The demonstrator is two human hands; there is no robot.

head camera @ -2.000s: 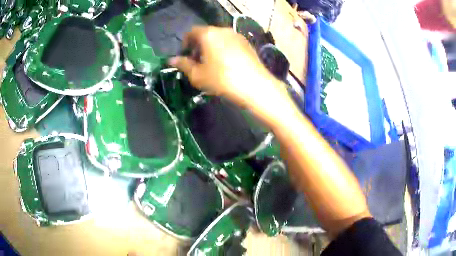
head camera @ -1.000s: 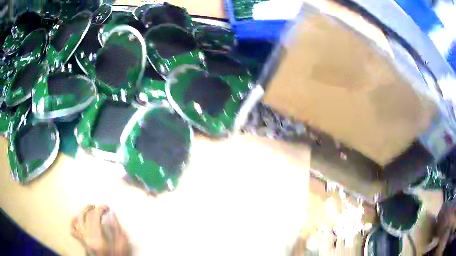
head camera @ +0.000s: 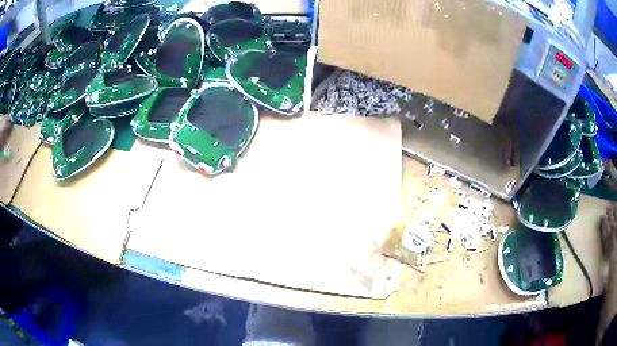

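Neither of my hands shows. Nearest in front of me lies a pale cardboard sheet (head camera: pixel 270 203) on the bench. Several glossy green shells with dark hollows are piled at its back left; the nearest shell (head camera: pixel 215 125) leans with its silvery rim up and red lamp spots low on its edge. Right of the sheet, a small whitish dish (head camera: pixel 416 238) stands on a stained brown square. Small white and black trim pieces (head camera: pixel 473 219) lie scattered beside it.
A grey metal box (head camera: pixel 541 88) with a red display and cardboard flap (head camera: pixel 419 51) stands at the back right. Grey-silver small parts (head camera: pixel 355 94) are heaped by it. More green shells (head camera: pixel 531 260) lie at the right, near another person's hand (head camera: pixel 609 230). Part of a hand shows at the left edge.
The view has swung right and back from the shell pile, then levelled. The hand that reached over the shells, and the hand seen lower left a second ago, are out of the picture.
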